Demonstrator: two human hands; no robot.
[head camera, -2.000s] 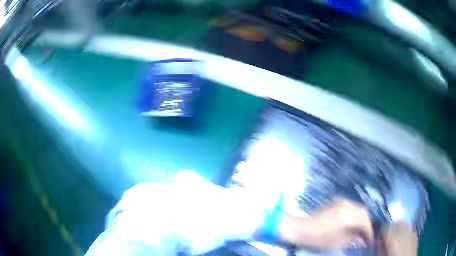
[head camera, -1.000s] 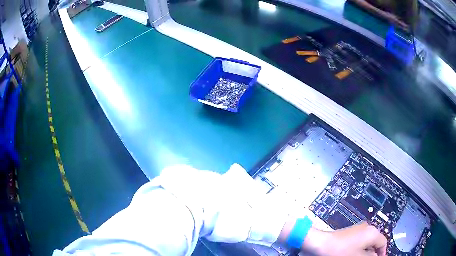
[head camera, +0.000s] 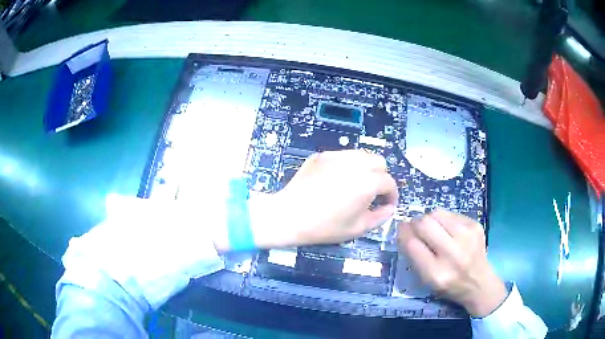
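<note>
An open laptop base (head camera: 487, 198) lies on the green bench, with a dark mainboard (head camera: 298, 99) across its upper part and silvery panels at both sides. A dark touchpad module (head camera: 318, 263) with pale labels is at its lower middle. My left hand (head camera: 338, 195), with a blue wrist strap (head camera: 239, 215), reaches over the board with fingers curled. My right hand (head camera: 444, 255) is beside it over the lower right of the base, fingers bent. The fingertips nearly meet at the board's lower edge. What they touch or hold is hidden.
A blue bin (head camera: 79, 89) of tiny silvery pieces stands left of the base. A pale rail (head camera: 278, 41) runs behind. Thin white strips (head camera: 563, 232) lie at the right. A red-orange stack (head camera: 576, 119) and a dark hanging tool (head camera: 544, 49) are at the upper right.
The view has swung right, so the base is now central and the bin at the far left. My right hand now shows clearly beside my left hand on the base.
</note>
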